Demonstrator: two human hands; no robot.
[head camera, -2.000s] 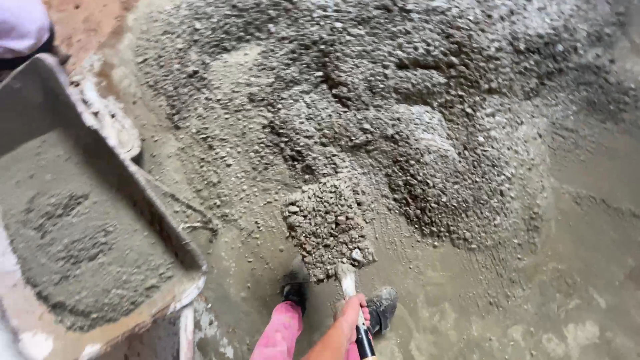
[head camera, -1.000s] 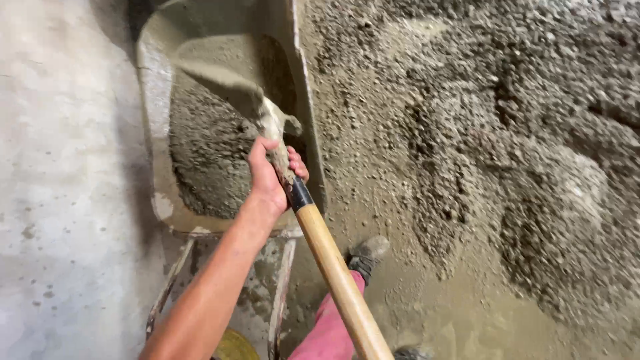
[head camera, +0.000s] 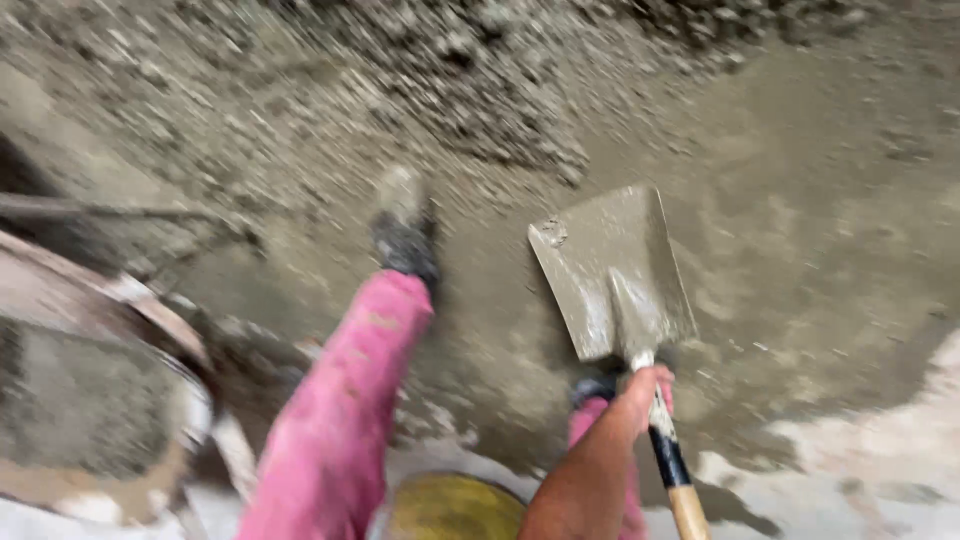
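Note:
My left hand (head camera: 649, 394) is closed around the lower shaft of a square-mouth shovel (head camera: 615, 266), close to the blade. A thin coat of wet grey mix covers the blade, with a small lump at its upper left corner and no load on it. Below my hand the shaft has a black collar and then a pale wooden handle (head camera: 688, 514) that runs out at the bottom edge. My right hand is out of view. Above and left of the blade spreads a heap of wet concrete mix (head camera: 480, 82), blurred by motion.
At the left stands a wheelbarrow (head camera: 169, 322) holding grey mix (head camera: 90, 405). My pink-trousered leg and dirty shoe (head camera: 405, 225) are between it and the shovel; my other shoe (head camera: 596, 388) is by the blade's base. A yellow round object (head camera: 454, 510) sits at the bottom. Wet slurry coats the floor (head camera: 787, 300).
The shovel was loaded with mix two seconds ago, then tipped over the wheelbarrow one second ago. Now its blade is bare of a load and back near my feet. The view has swung left and back.

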